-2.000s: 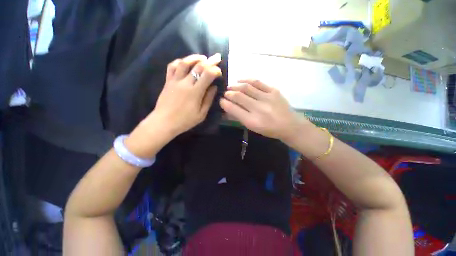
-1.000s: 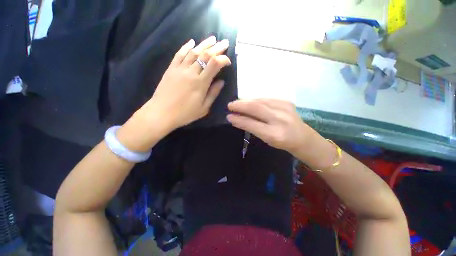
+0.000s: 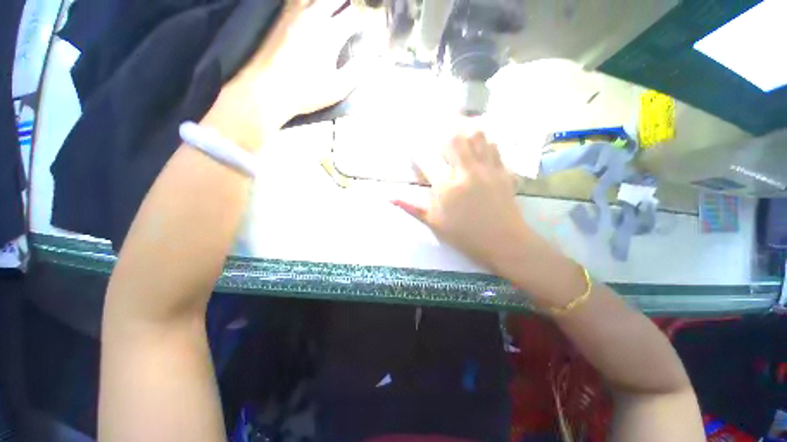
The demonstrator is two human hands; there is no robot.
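The black garment piece (image 3: 129, 112) lies bunched on the left of the table, its upper part running to the top edge. My left hand (image 3: 315, 73) reaches forward at the upper left beside the cloth, its fingers washed out by lamp glare and partly at the frame's top, so its grip cannot be told. My right hand (image 3: 470, 194) is palm down near the table middle, fingers apart and holding nothing visible, just below the sewing machine's needle area (image 3: 470, 69). Glare hides the needle and presser foot.
The white table (image 3: 319, 233) has a green ruler-marked front edge (image 3: 371, 283). Right of my right hand lie crumpled grey scraps (image 3: 608, 186) and blue-handled snips (image 3: 588, 135). A yellow patch (image 3: 657, 118) is on the machine. A coloured-dot card (image 3: 719, 212) is at far right; red basket (image 3: 552, 380) below.
The dark cloth has moved from under my hands to the upper left, baring the table. My left hand has moved forward with it. My right hand has moved right, and the machine head has come into view.
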